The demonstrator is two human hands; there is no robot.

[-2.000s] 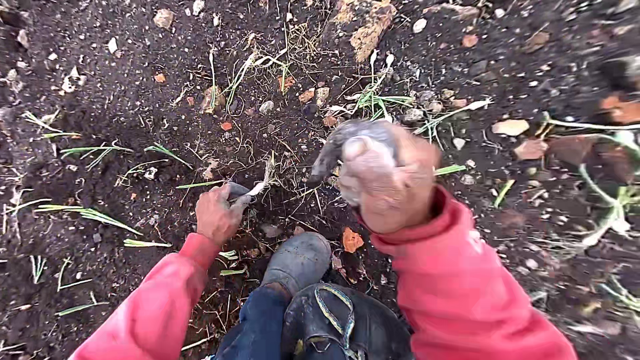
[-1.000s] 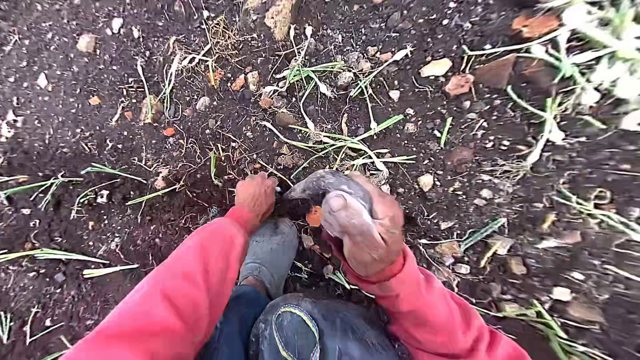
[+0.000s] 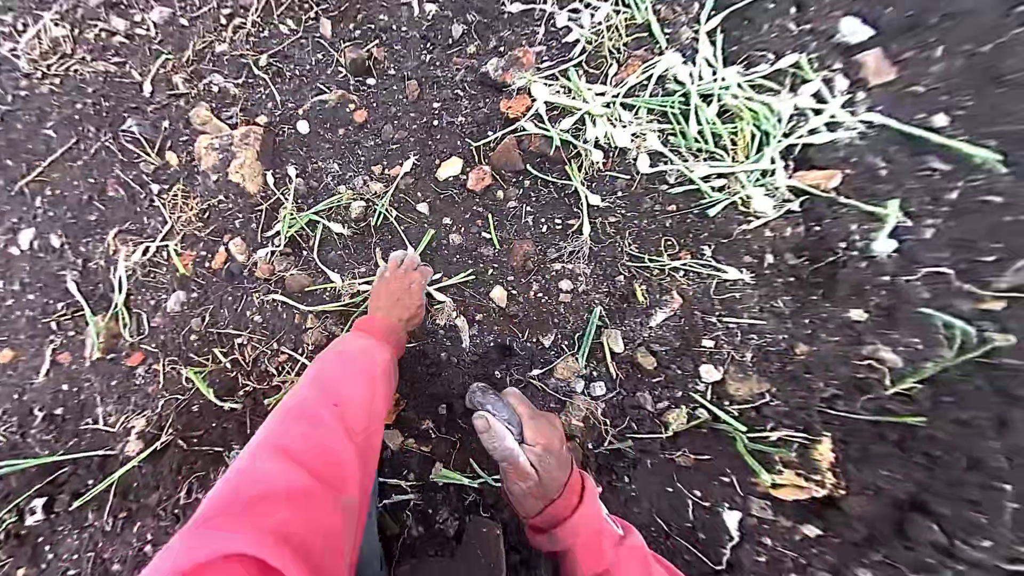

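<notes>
My left hand reaches down to a small bunch of bulb seedlings lying on dark soil; its fingertips are at the plants, and whether they grip one is hidden. My right hand is closed around a dark, smooth, rounded object, perhaps a stone or a tool handle, just above the soil. A large heap of seedlings with white bulbs and green leaves lies at the upper right. A single seedling with spread roots lies between the heap and my hands.
Stones and reddish shards lie about, with a large tan stone at upper left and a brown shard near the heap. Cut-looking green leaves stand or lie in the soil at lower left. A yellowish piece lies at lower right.
My left hand has moved forward from beside the shoe to the seedlings. My right hand still holds the dark object. The view has shifted, bringing the seedling heap into sight.
</notes>
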